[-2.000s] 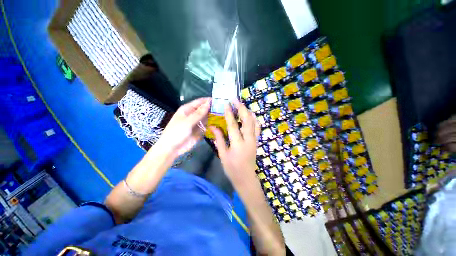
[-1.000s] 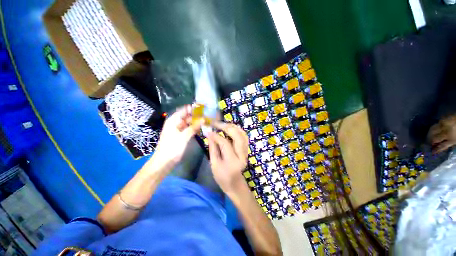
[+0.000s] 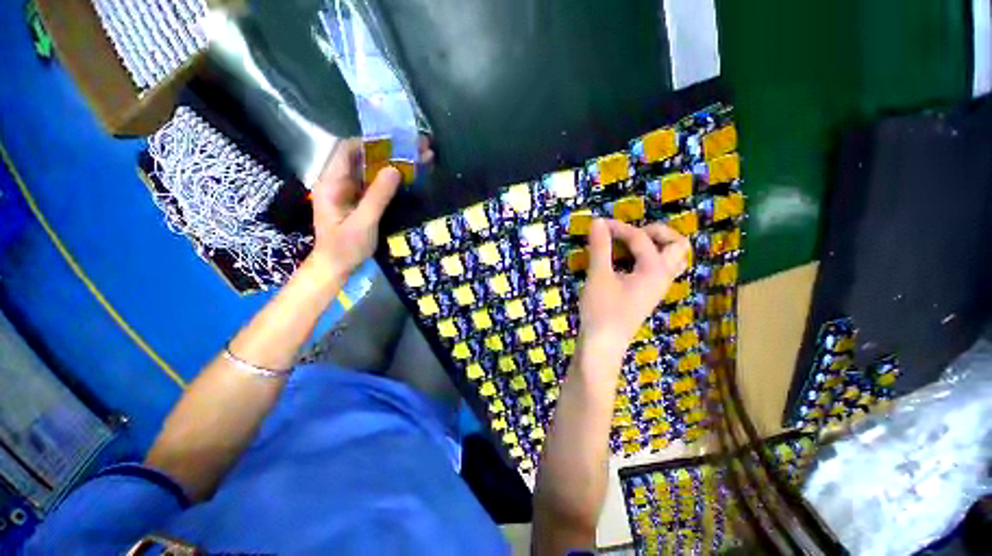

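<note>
My left hand (image 3: pixel 354 206) grips the amber tape sheet (image 3: pixel 377 155) by its lower end. Its pale blue-white liner and clear film extend up and away from the hand. My right hand (image 3: pixel 631 266) is over the upper middle of the circuit boards, thumb and fingertips close together at an amber piece (image 3: pixel 582 224). Whether a tape piece is between the fingertips is hidden. The boards stand in tight rows on a black tray (image 3: pixel 479 196). Boards on the right carry glossy amber pieces; boards on the left show pale yellow or white squares (image 3: pixel 438 231).
A carton of white tubes (image 3: pixel 103 103) and a dark box of tangled white leads (image 3: pixel 207 185) are at left. At right are brown cardboard (image 3: pixel 775 326), another black tray (image 3: pixel 903 217), and a crumpled clear bag (image 3: pixel 903 445). Dark strands hang at lower right.
My hands have separated. My right hand has moved right, from the tape sheet to over the boards. My left hand still holds the sheet, and the view has shifted.
</note>
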